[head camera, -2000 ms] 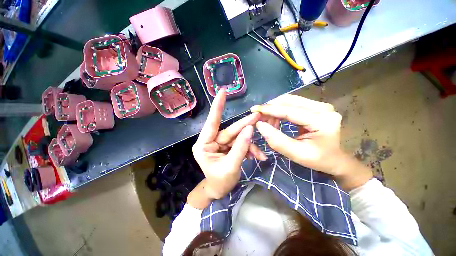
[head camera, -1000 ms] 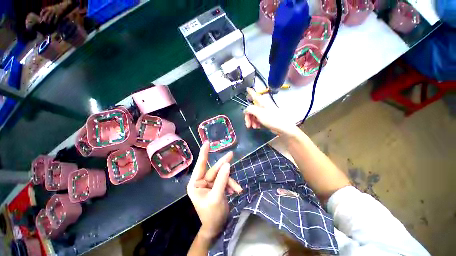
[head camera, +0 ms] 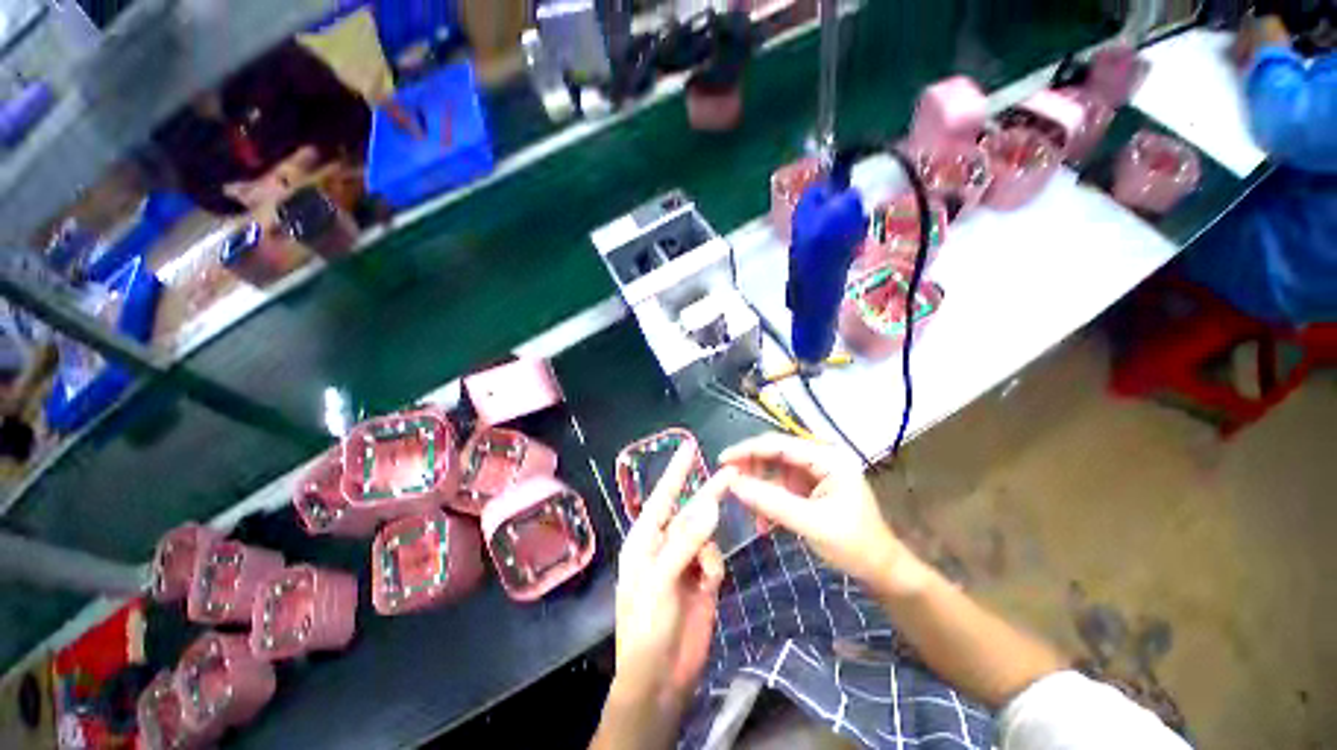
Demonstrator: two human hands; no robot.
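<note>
My left hand (head camera: 667,593) and my right hand (head camera: 821,506) meet at the fingertips above the bench's front edge. Whether anything lies between the fingertips is too small and blurred to tell. A pink housing (head camera: 629,476) with a green circuit board inside its rim stands on the dark bench just behind my left fingers, which partly cover it. Several more pink housings (head camera: 540,539) stand open side up to the left, and one (head camera: 513,390) lies on its side.
A grey-white metal box (head camera: 686,315), a blue electric screwdriver (head camera: 824,271) with black cord and yellow-handled cutters (head camera: 785,415) are behind my right hand. More housings (head camera: 887,305) stand right. Beyond are a blue bin (head camera: 428,135) and people; one in blue sits right by a red stool (head camera: 1210,359).
My right hand has come back from beside the metal box to my left fingertips. The view has tilted up, showing more of the conveyor and the people beyond.
</note>
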